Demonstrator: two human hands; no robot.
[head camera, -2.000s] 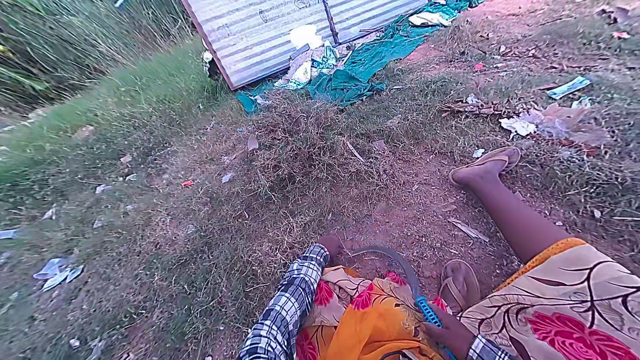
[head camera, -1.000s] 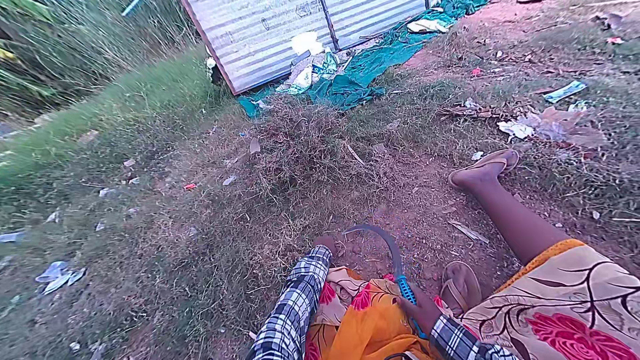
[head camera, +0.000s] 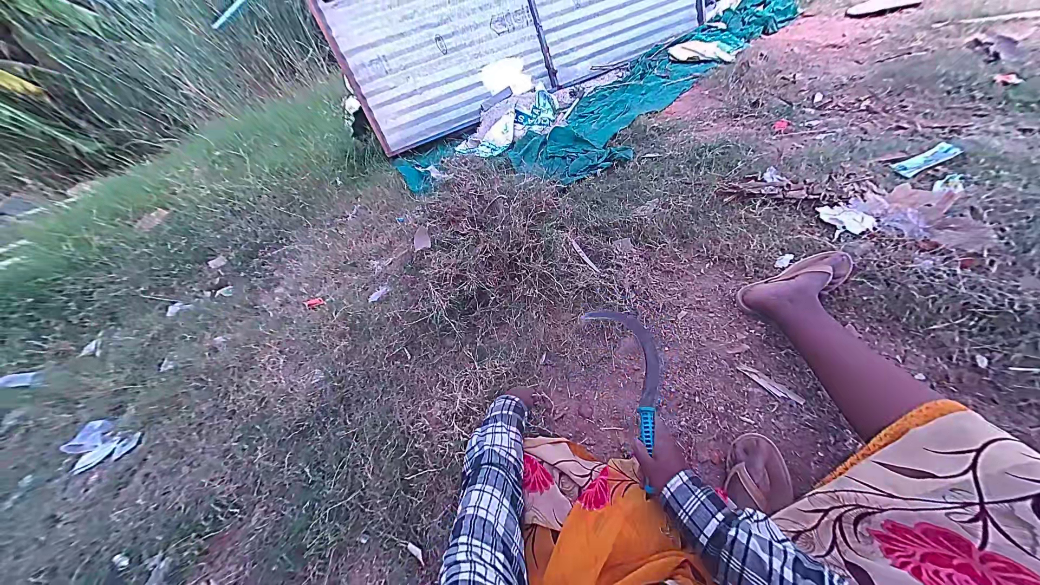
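Note:
My right hand (head camera: 662, 460) is closed around the blue handle of a sickle (head camera: 650, 361), just above my lap. The curved metal blade points away from me over bare soil, its tip bent to the left. My left hand (head camera: 521, 396) is low at the edge of the dry grass (head camera: 455, 341), left of the sickle; only a small part of it shows past the checked sleeve, and its fingers are hidden. Orange and floral cloth (head camera: 626, 520) covers my lap between the two arms.
A corrugated metal sheet (head camera: 439, 73) stands ahead, with green netting (head camera: 569, 146) along its foot. My sandalled foot (head camera: 792, 284) is stretched out at the right, near plastic litter (head camera: 918, 215). Tall green grass (head camera: 162, 97) grows at the upper left.
The sickle has swung from beside my left hand to point forward, its blade now apart from that hand. My right hand has moved up and to the left.

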